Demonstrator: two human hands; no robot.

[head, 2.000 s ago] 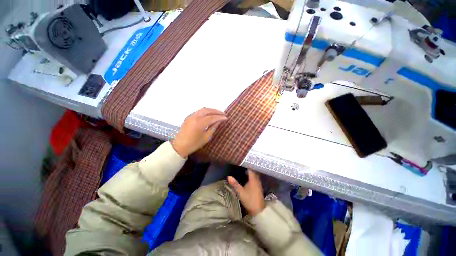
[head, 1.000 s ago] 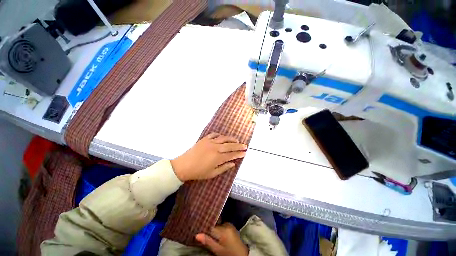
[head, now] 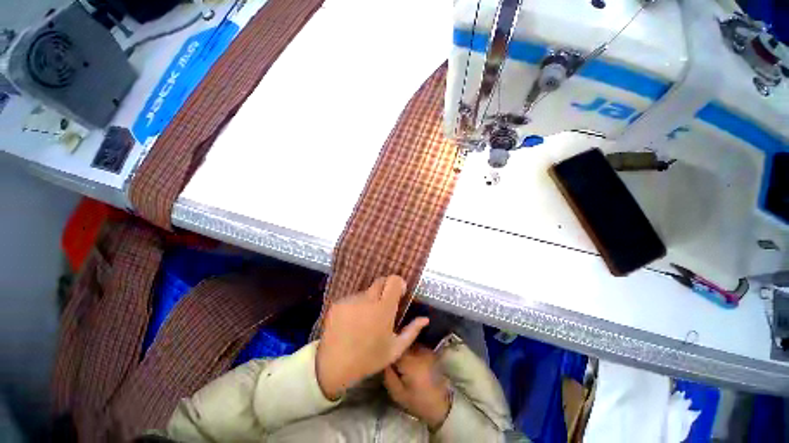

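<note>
A reddish-brown checked strip (head: 394, 199) runs from under the lamp-lit needle area of the white sewing machine (head: 562, 69) down over the table's front edge. My left hand (head: 359, 337) lies over the strip just below that edge, thumb spread away from the fingers. My right hand (head: 421, 385) is just below and to the right of it, fingers curled near the strip's right edge; its fingertips are partly hidden, so its hold is unclear. The needle and presser foot are too small and glaring to make out.
Another checked strip (head: 208, 112) crosses the table at left, near a grey motor housing (head: 69, 60). A smartphone (head: 607, 212) and small snips (head: 711, 287) lie at right. More checked fabric (head: 108, 320) hangs at lower left; white pieces (head: 627, 402) are at lower right.
My left hand has moved from the strip on the table down past the front edge. My right hand is now close beside it. More strip shows at the lower left, and the view has shifted.
</note>
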